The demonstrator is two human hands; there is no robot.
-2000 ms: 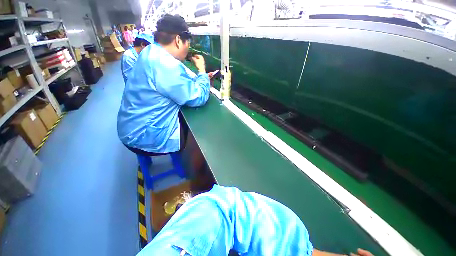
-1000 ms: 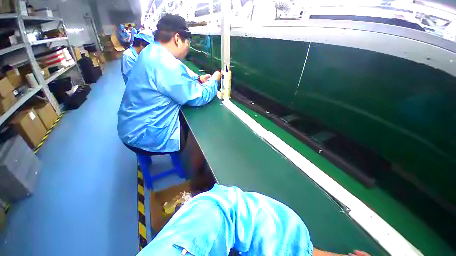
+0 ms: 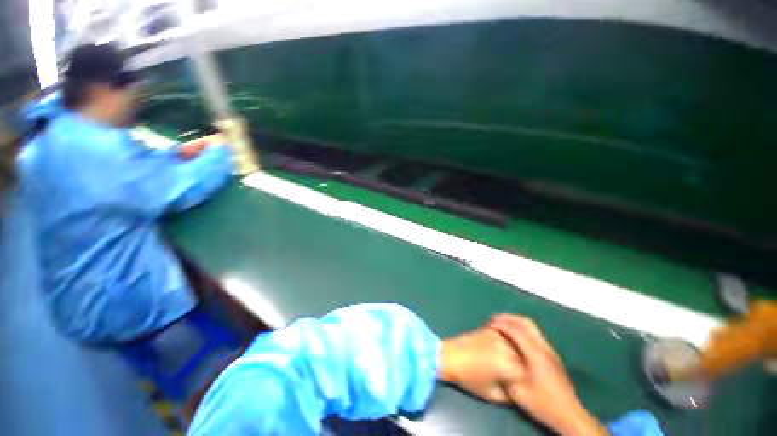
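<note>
My left hand (image 3: 480,364) and my right hand (image 3: 548,385) touch each other low over the bench, right of centre. My right hand's fingers lie over the front of my left hand. No held object shows; the picture is blurred and the inner sides of both hands are hidden. The yellow-orange electric screwdriver (image 3: 743,342) is blurred at the right edge, apart from my hands. Its tip end is over the round grey screw dish (image 3: 673,393) on the green bench top (image 3: 375,271).
A white edge rail (image 3: 545,285) runs between the bench and the green conveyor belt (image 3: 588,262). Long black trays (image 3: 443,201) lie on the belt. A seated person in a blue smock (image 3: 106,213) is at the left beside a pale post (image 3: 237,146).
The view has swung right and blurred. The screwdriver, the dish and both my hands now show. Earlier, only part of a hand showed at the bottom edge. The seated person now appears farther left.
</note>
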